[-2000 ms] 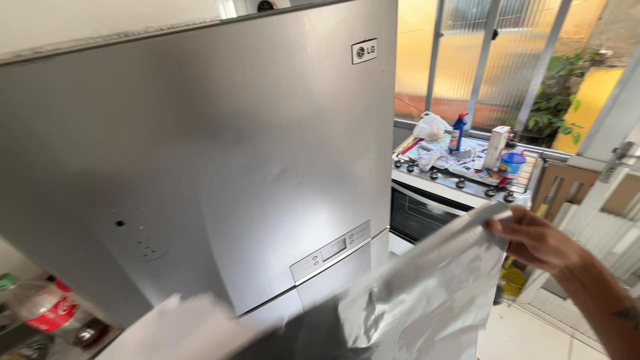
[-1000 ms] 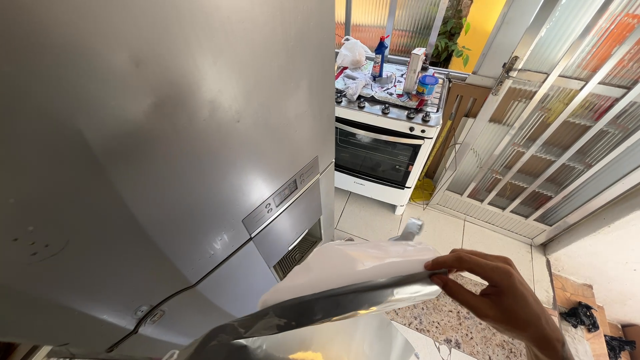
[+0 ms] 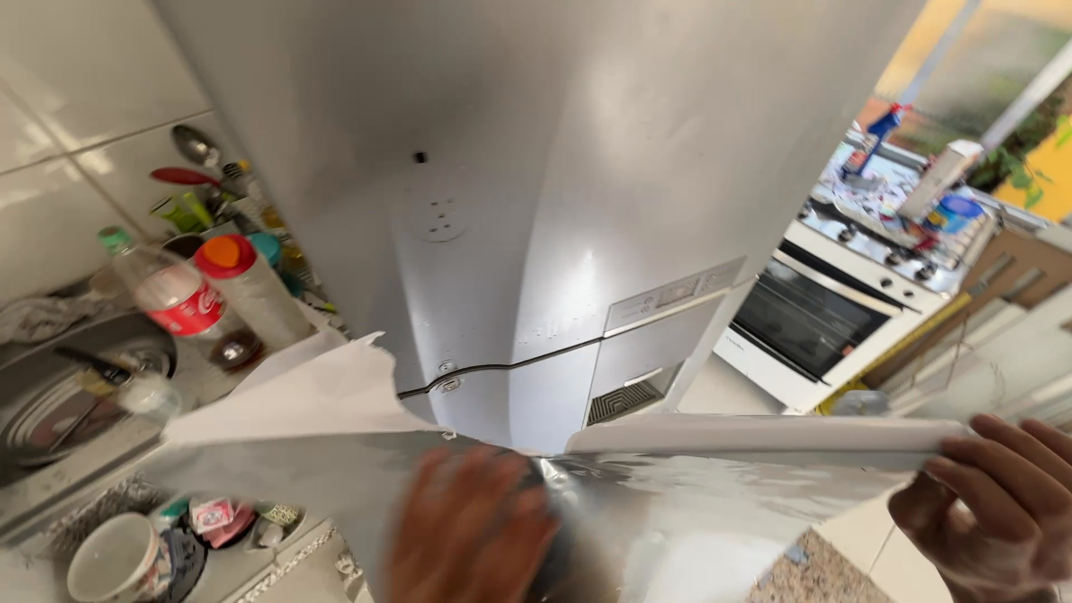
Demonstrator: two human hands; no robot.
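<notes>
A silver adhesive film sheet (image 3: pixel 695 511) with white backing paper (image 3: pixel 318 385) spans the lower part of the view, in front of a silver refrigerator (image 3: pixel 519 167). Its right top corner is pinched by my right hand (image 3: pixel 997 494), between thumb and fingers. My left hand (image 3: pixel 473 523), blurred, lies over the middle of the film near its upper edge; whether it grips the film is unclear. The backing is folded back at both sides, with a torn edge near the middle. Behind the film, the refrigerator's dispenser (image 3: pixel 632 398) and control panel (image 3: pixel 674 293) show.
Left of the refrigerator are a cola bottle (image 3: pixel 188 301), a red-lidded bottle (image 3: pixel 251 276), utensils and a sink (image 3: pixel 75 394). Below them stands a white tub (image 3: pixel 113 557). At the right is a white stove (image 3: pixel 812 314) with a spray bottle and other items on top.
My left hand has come into view over the film. The film is now spread wide across the view, with my right hand still at its right end. The view has swung left since one second ago.
</notes>
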